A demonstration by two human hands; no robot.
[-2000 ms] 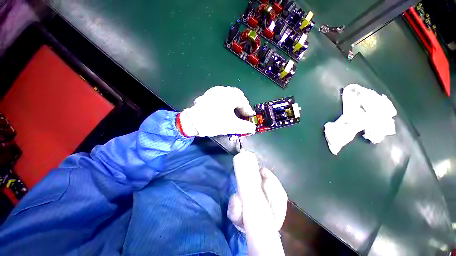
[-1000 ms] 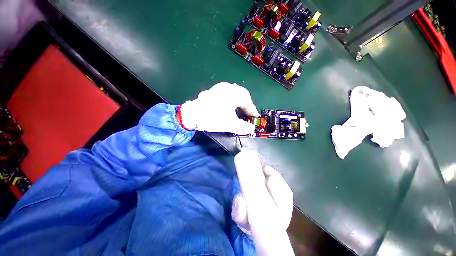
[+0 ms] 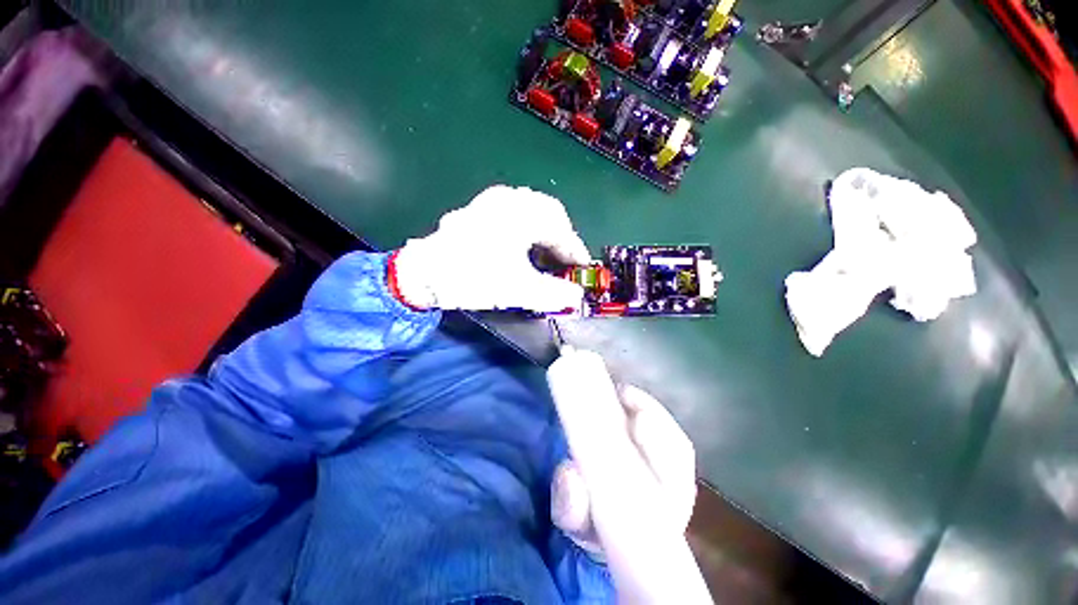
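My left hand [image 3: 497, 254], in a white glove with a red cuff, holds a populated circuit board [image 3: 674, 281] by its left end, over the green bench mat. Its fingers hide that end, with red and yellow-green parts beside them. My right hand [image 3: 656, 461], also gloved white, is shut around a white glue syringe [image 3: 597, 431] below the board. The syringe's thin needle [image 3: 556, 334] points up at the board's lower left edge by my left fingertips. I cannot tell whether it touches. The syringe's rear end runs out of the picture.
Several populated boards [image 3: 609, 112] lie on the green mat [image 3: 390, 130] at the top. A crumpled white cloth [image 3: 881, 254] lies at the right. A metal stand [image 3: 869, 47] is at the upper right. A red-lined black tray [image 3: 148, 284] with boards beside it is at the left.
The held board has turned from slightly tilted to nearly level. My left hand has shifted slightly left and up. The syringe keeps nearly the same place below it. The camera view has shifted a little.
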